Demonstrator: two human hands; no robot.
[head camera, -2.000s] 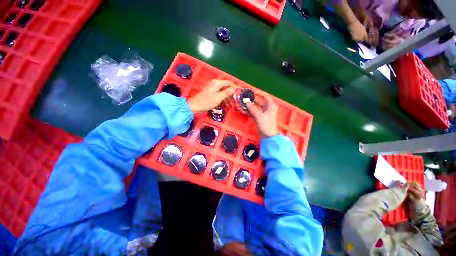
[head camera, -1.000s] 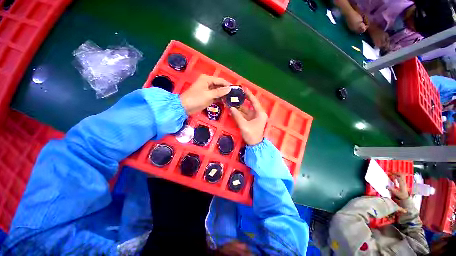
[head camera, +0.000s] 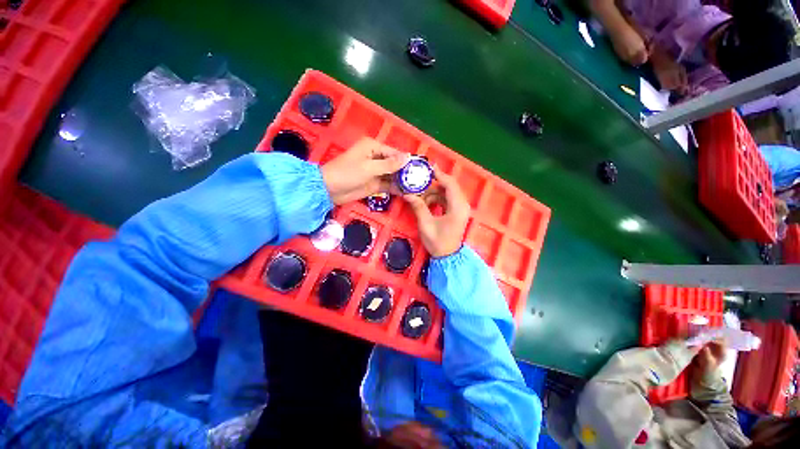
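A round black unit (head camera: 415, 175) with a bright, whitish reflecting face is held above the middle of the red parts tray (head camera: 517, 230). My left hand (head camera: 361, 171) grips its left edge with thumb and fingers. My right hand (head camera: 445, 215) holds its right and lower edge. The tray lies tilted in front of my body. Several black units sit in its pockets along the left and near side, some with a small pale label (head camera: 377, 304). Pockets on the far and right side are empty. My right hand and sleeve hide some pockets.
A crumpled clear plastic heap (head camera: 193, 114) lies on the green surface (head camera: 289, 39) left of the tray. Loose black units (head camera: 420, 51) are spaced beyond it. Spare red trays (head camera: 61, 53) stand at left. Grey metal posts (head camera: 719, 277) and other workers are at right.
The unit in my hands moved slightly left and then turned; its face now shines white and the small label seen before no longer shows. Loose units shifted slightly right in view.
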